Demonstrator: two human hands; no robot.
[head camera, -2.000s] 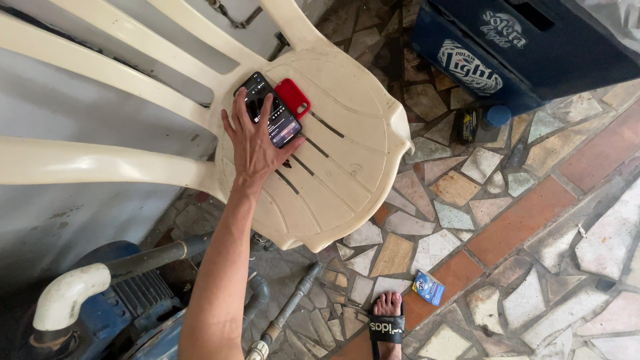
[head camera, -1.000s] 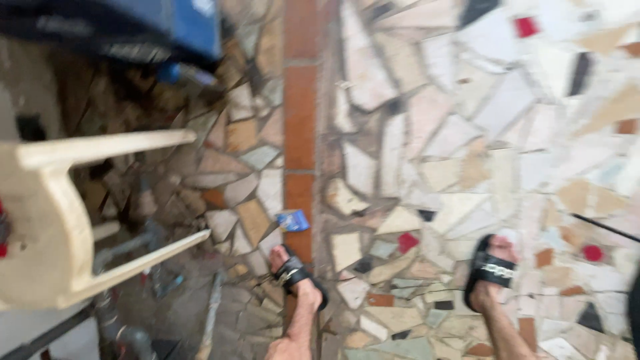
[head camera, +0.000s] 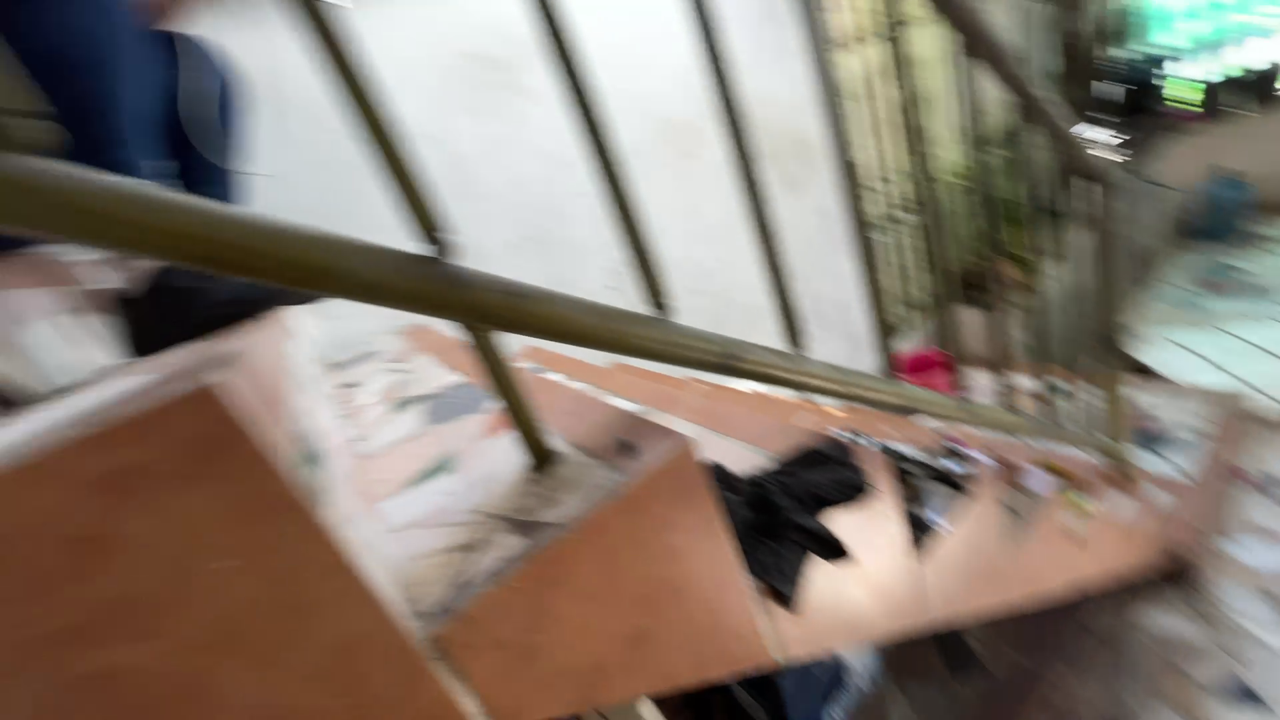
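Neither of my hands shows in the blurred head view. A brown metal handrail (head camera: 520, 310) slopes across it from the upper left to the lower right, over a staircase. Below the rail, a step (head camera: 430, 440) is faced with broken-tile mosaic, with terracotta tiles (head camera: 610, 580) along its side. A black cloth (head camera: 790, 510) lies draped over the stair edge, and several small things too blurred to name lie on the steps to its right.
Metal balusters (head camera: 600, 150) stand in front of a white wall (head camera: 500, 130). Dark blue fabric (head camera: 110, 100) hangs or stands at the upper left. A red object (head camera: 925, 370) lies near the far steps. Pale flooring (head camera: 1220, 310) shows at the right.
The view has swung far from the plastic chair and floor to a staircase. The hand seen on the phone two seconds ago is out of view.
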